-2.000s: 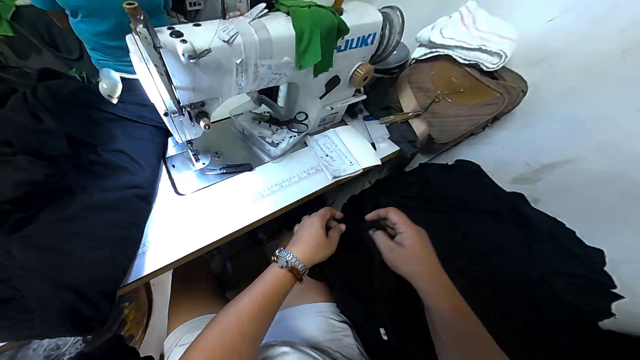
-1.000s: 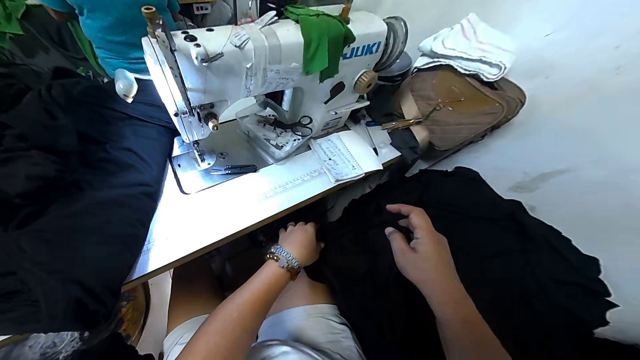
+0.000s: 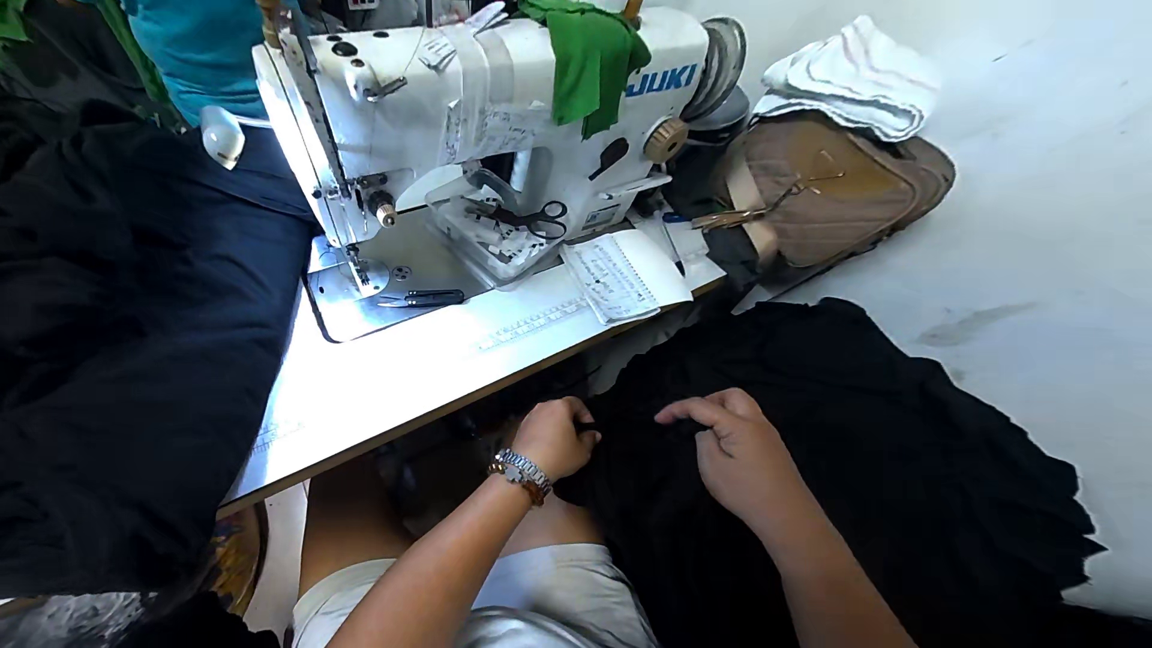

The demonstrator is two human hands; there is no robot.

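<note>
Black fabric (image 3: 864, 450) lies in a wide heap over my lap's right side and beyond it. My left hand (image 3: 553, 438), with a metal watch at the wrist, pinches an edge of this fabric beside the table's front edge. To its right, my right hand (image 3: 731, 445) is over the same cloth with thumb and forefinger apart; whether its lower fingers hold any cloth cannot be told. Beyond both hands stands a white Juki sewing machine (image 3: 513, 90), a green cloth (image 3: 589, 67) draped over its top. Thread snips (image 3: 423, 298) lie near its needle plate.
On the white table (image 3: 378, 378) are an open notebook (image 3: 621, 274) and a clear tray (image 3: 504, 256) with black scissors (image 3: 531, 218). Dark fabric (image 3: 135, 360) covers the left side. A brown bag (image 3: 837, 189) with white cloth (image 3: 850, 81) on it is at the wall. Another person (image 3: 198, 54) is behind the machine.
My left hand was beside my right one, moved down and left to the table edge, and is now back up on the black fabric. My right hand has moved slightly and its fingers have parted.
</note>
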